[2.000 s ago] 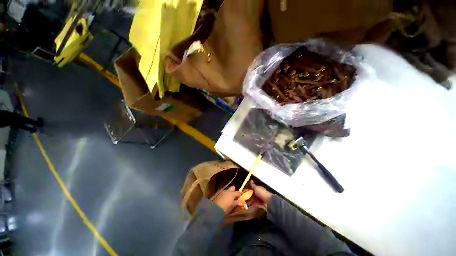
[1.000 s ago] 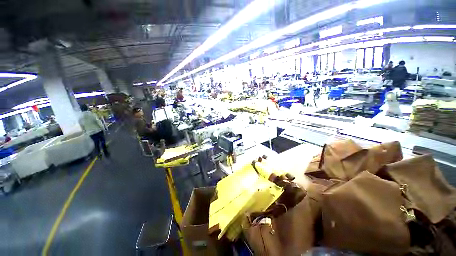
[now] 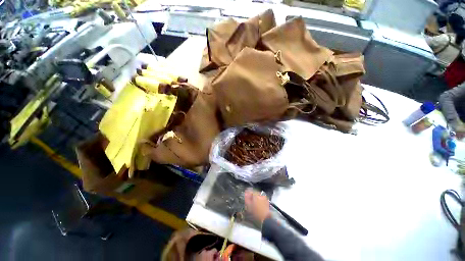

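A brown handbag [image 3: 176,244] is at the bottom edge, partly cut off. My left hand [image 3: 206,254] is small and blurred at its opening, beside an orange piece [image 3: 228,250]; its grip is unclear. A thin yellow strip [image 3: 227,232] rises from the bag opening. My right hand [image 3: 256,204] is over the grey plastic bag [image 3: 224,193] at the table corner, at the head end of a black-handled tool [image 3: 289,219]. It hides the tool's head; whether it grips it is unclear. A clear plastic bag [image 3: 218,153] full of red-brown strips [image 3: 255,147] stands just behind.
Brown handbags [image 3: 250,86] are piled on the white table [image 3: 357,188]. Yellow sheets [image 3: 135,122] lie at the left, by a cardboard box [image 3: 92,165]. A stool [image 3: 71,209] stands on the floor. Another person's arm [image 3: 454,104] and a blue-capped bottle [image 3: 420,113] are at the right.
The view swung up to the factory floor and back down to the table. Compared with two seconds ago, my right hand has moved from the handbag to the tool's head end.
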